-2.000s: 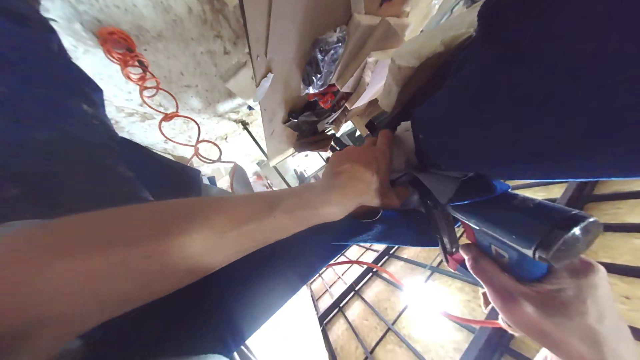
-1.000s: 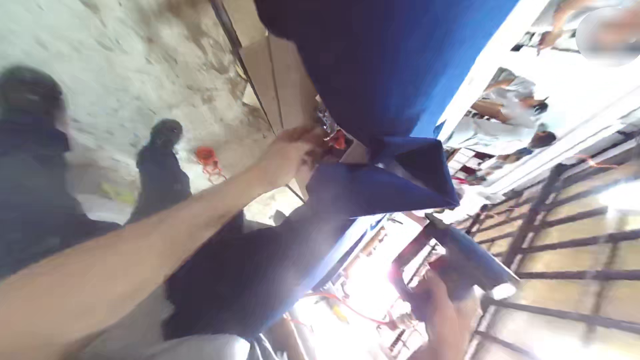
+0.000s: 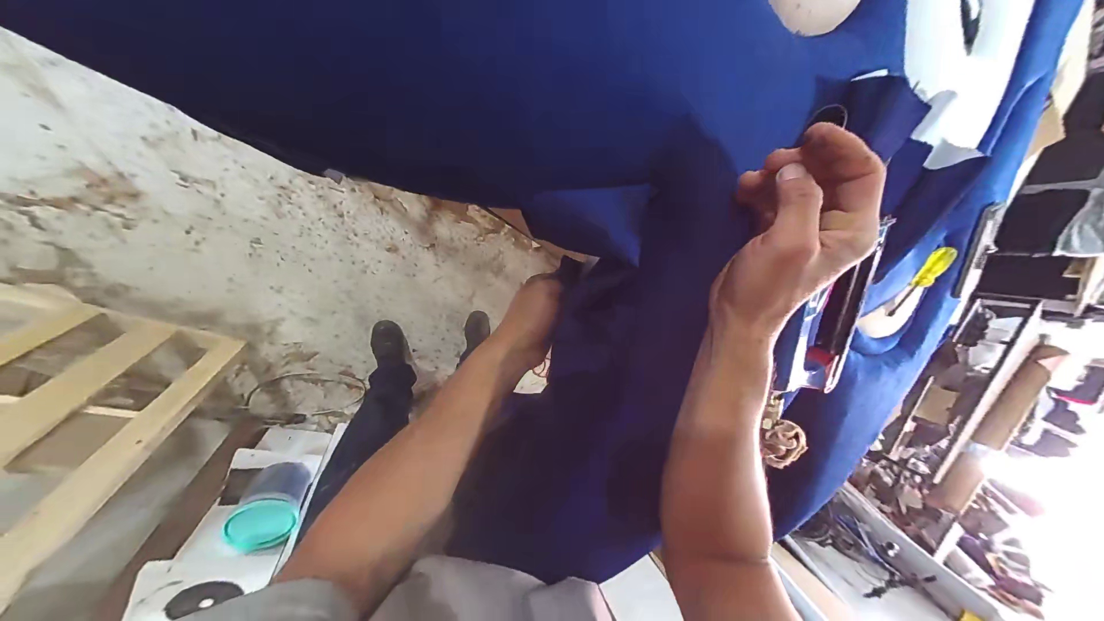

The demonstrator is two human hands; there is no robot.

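Dark blue fabric [image 3: 483, 95] spreads over a large upholstered piece and hangs down its near side. My left hand [image 3: 533, 312] grips the fabric's hanging edge at the lower centre. Above the fabric on the right is my right hand [image 3: 815, 203], its fingers curled; whether they pinch a bit of cloth or thread I cannot tell. Just beside the right wrist, a staple gun [image 3: 843, 319] lies on the blue cloth, partly hidden by the forearm, with a brass fitting [image 3: 783, 442] near it. A yellow-handled screwdriver [image 3: 933, 267] rests farther right by an opening in the fabric.
A slatted wooden frame [image 3: 129, 431] stands at the left. Near it, a container with a turquoise lid [image 3: 260, 523] sits on a white surface. A cardboard roll [image 3: 992, 431] and scraps fill shelving at the right. Someone's dark shoes [image 3: 390, 343] show on the stained floor.
The right hand has let go of the blue power tool it held in the earlier frames and is now over the fabric. The left hand is now on a hanging fabric edge. The view has swung strongly.
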